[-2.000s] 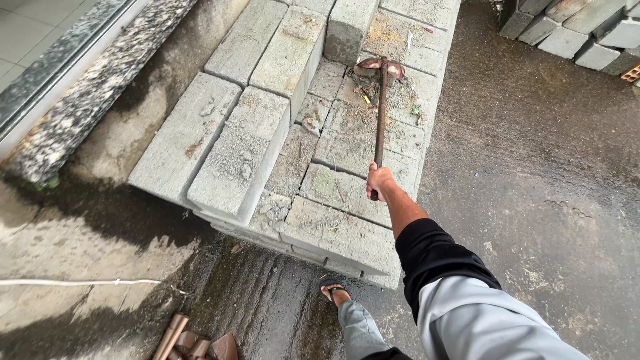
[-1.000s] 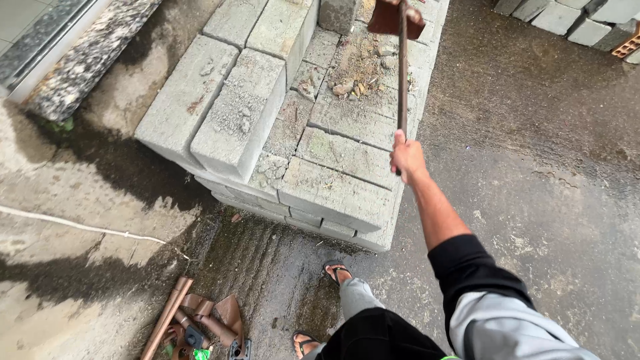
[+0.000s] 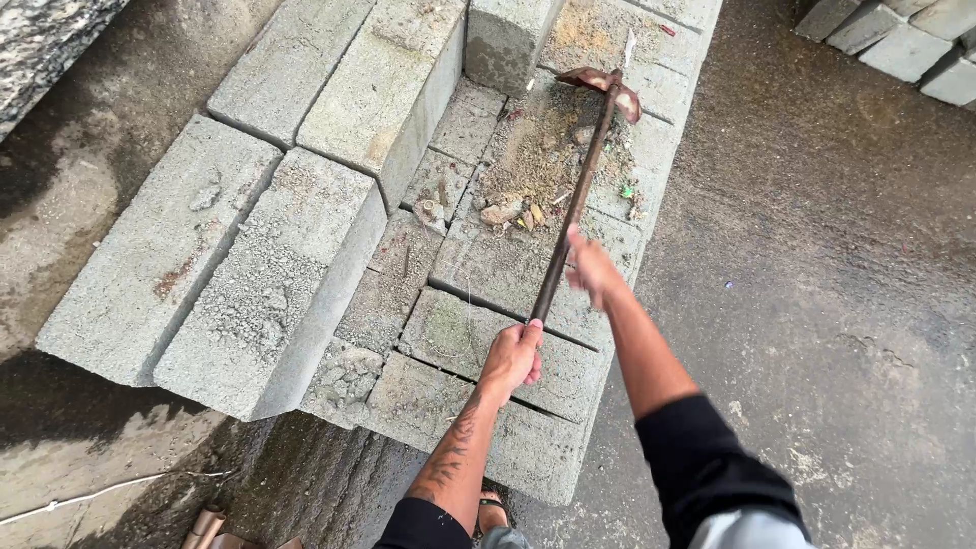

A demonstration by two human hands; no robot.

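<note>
A hoe with a rusty metal blade [image 3: 602, 85] and a long brown handle [image 3: 576, 198] lies over stacked concrete blocks [image 3: 496, 267]. My left hand [image 3: 515, 354] is closed round the lower end of the handle. My right hand [image 3: 591, 267], a little blurred, is beside the handle higher up, its fingers partly spread; whether it touches the handle is hard to tell. Sandy rubble [image 3: 534, 160], small stones [image 3: 502, 210] and bits of litter lie on the blocks, left of the handle and below the blade.
Raised concrete blocks [image 3: 274, 274] border the rubble on the left. More blocks [image 3: 907, 52] are stacked at the upper right. Wet paving [image 3: 801, 267] runs along the right side. A white cord [image 3: 99, 492] and brown pipe-like pieces [image 3: 204, 528] lie at the lower left.
My left hand has come into view and now holds the handle's lower end, where my right hand was. My right hand has let go of that end and moved up beside the shaft.
</note>
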